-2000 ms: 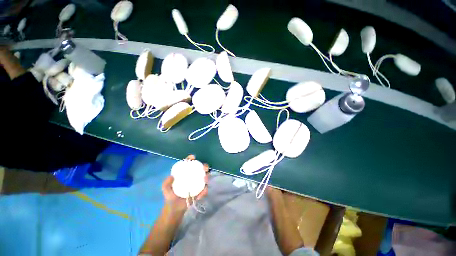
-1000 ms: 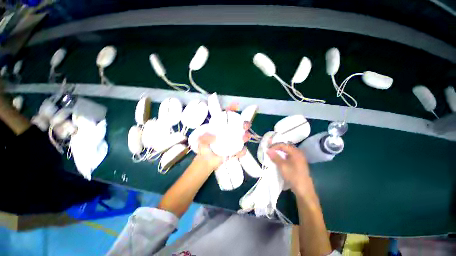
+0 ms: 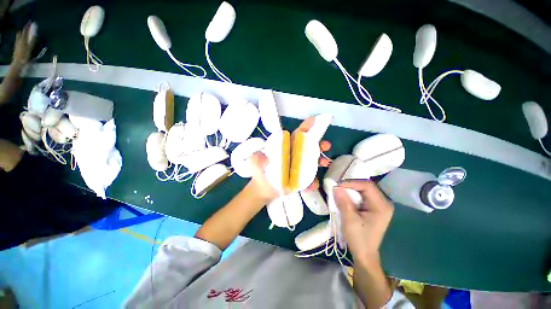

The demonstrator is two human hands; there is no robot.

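My left hand (image 3: 264, 175) holds a white housing (image 3: 310, 158) that shows two yellow-tan faces (image 3: 293, 160) side by side, with a dark gap between them. Its fingertips show at the right edge of the housing. My right hand (image 3: 364, 216), just to the right, pinches a small crumpled white cloth (image 3: 335, 194); the two hands are apart. White housings with thin cords lie around both hands, partly hidden by them. One housing (image 3: 379, 154) with a dark line lies behind my right hand.
A translucent bottle (image 3: 406, 188) with its lid open lies tilted at the right. More housings (image 3: 203, 114) cluster at left. Beyond the pale rail (image 3: 338, 107), corded housings (image 3: 321, 40) lie on the green belt. A neighbour's arm, bottle (image 3: 89, 105) and white cloth (image 3: 96, 158) are at far left.
My left hand first held the white housing low near my lap, then over the bench; now its yellow-tan faces show. My right hand came up over the bench with the cloth.
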